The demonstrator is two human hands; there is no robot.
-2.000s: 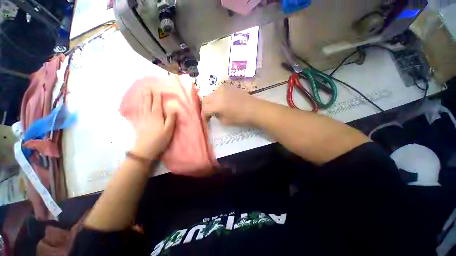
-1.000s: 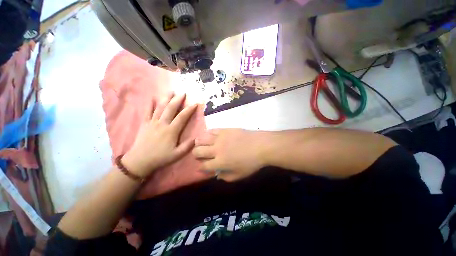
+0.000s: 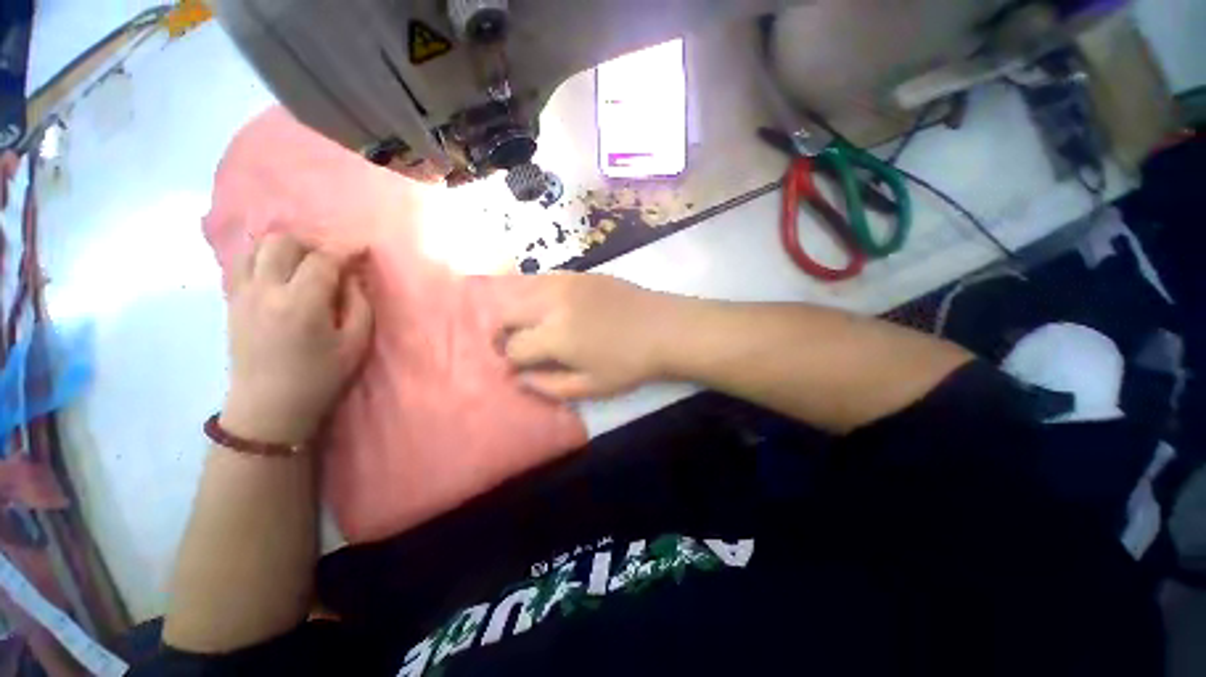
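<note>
A salmon-pink fabric panel (image 3: 430, 430) lies on the white table, from left of the sewing machine's needle area to my lap edge. My left hand (image 3: 294, 318) rests on its left part with curled fingers, pinching the cloth into small folds. My right hand (image 3: 582, 331) is on its right edge below the needle area, fingers curled onto the cloth. The grey-white sewing machine head (image 3: 344, 66) stands above the panel's top. The presser foot area is overexposed, so whether cloth lies under the needle cannot be told.
A smartphone (image 3: 643, 113) with a glowing screen lies on the machine bed. Scissors with red and green handles (image 3: 823, 212) lie to its right. Blue material (image 3: 53, 370), pink cloth and a white measuring strip (image 3: 60, 619) are at the left edge. Black cables run at the right.
The panel went from folded to spread flatter. My left hand has moved left and curled its fingers on the cloth. My right hand has stayed at the right edge. The camera view has shifted.
</note>
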